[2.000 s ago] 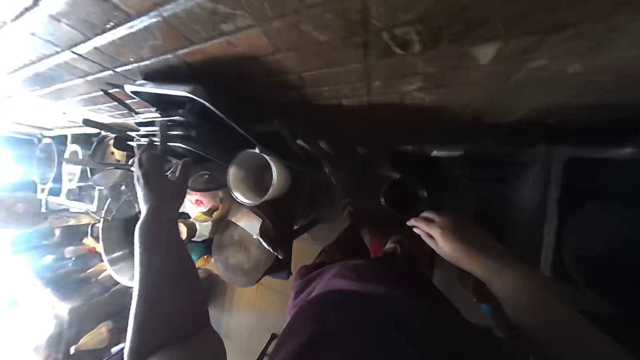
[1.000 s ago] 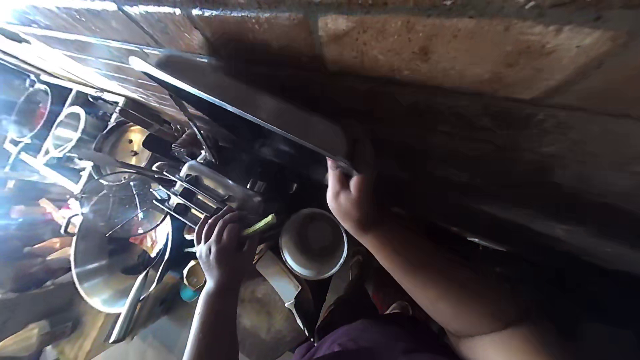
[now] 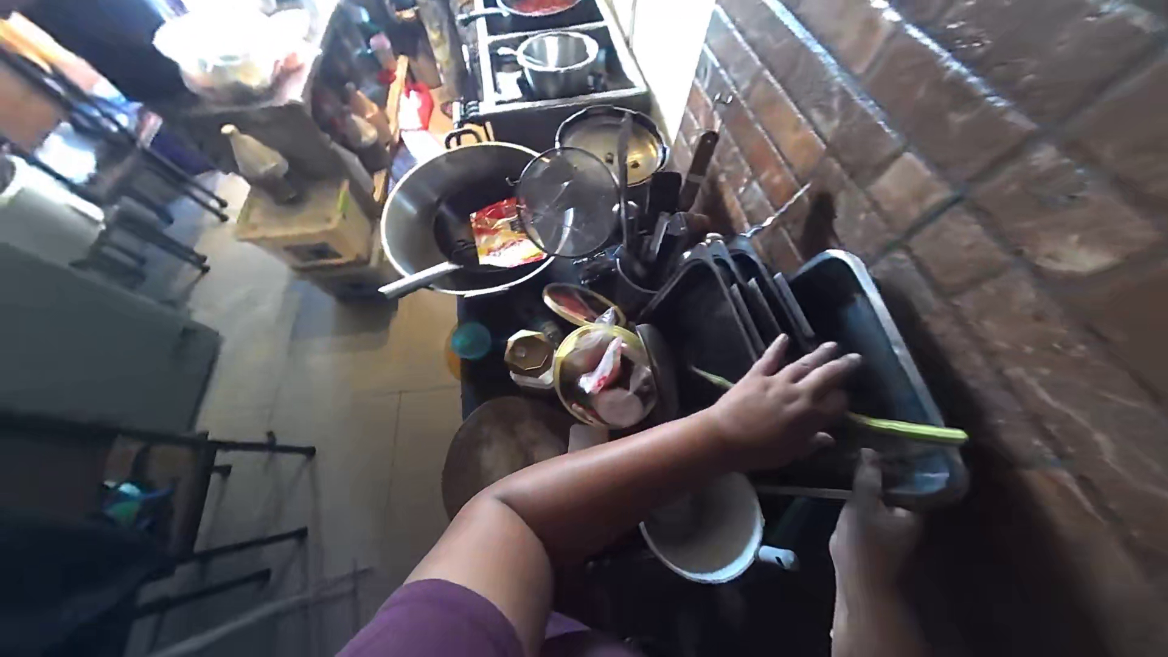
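My left hand (image 3: 787,401) reaches across a deep dark metal baking pan (image 3: 940,456), palm down over a thin green stalk (image 3: 908,428); whether its fingers grip the stalk cannot be told. My right hand (image 3: 871,511) is at the pan's near edge, one finger over the rim, the others curled and partly hidden. Thinner trays (image 3: 757,310) stand tilted beside the deep pan. A white enamel pot (image 3: 721,538) with a handle sits below my left forearm.
A large metal wok (image 3: 411,228) holds a red packet (image 3: 505,234), with a round strainer (image 3: 568,203) over its edge. A yellow-rimmed tub (image 3: 602,374) holds wrappers. Utensils (image 3: 648,228) stand upright near the brick wall (image 3: 1049,228). A stove (image 3: 566,100) bears a steel pot (image 3: 558,64).
The view has turned strongly. My left hand, lower beside the green stalk a second ago, is now over the deep pan. My right hand remains at a pan's edge.
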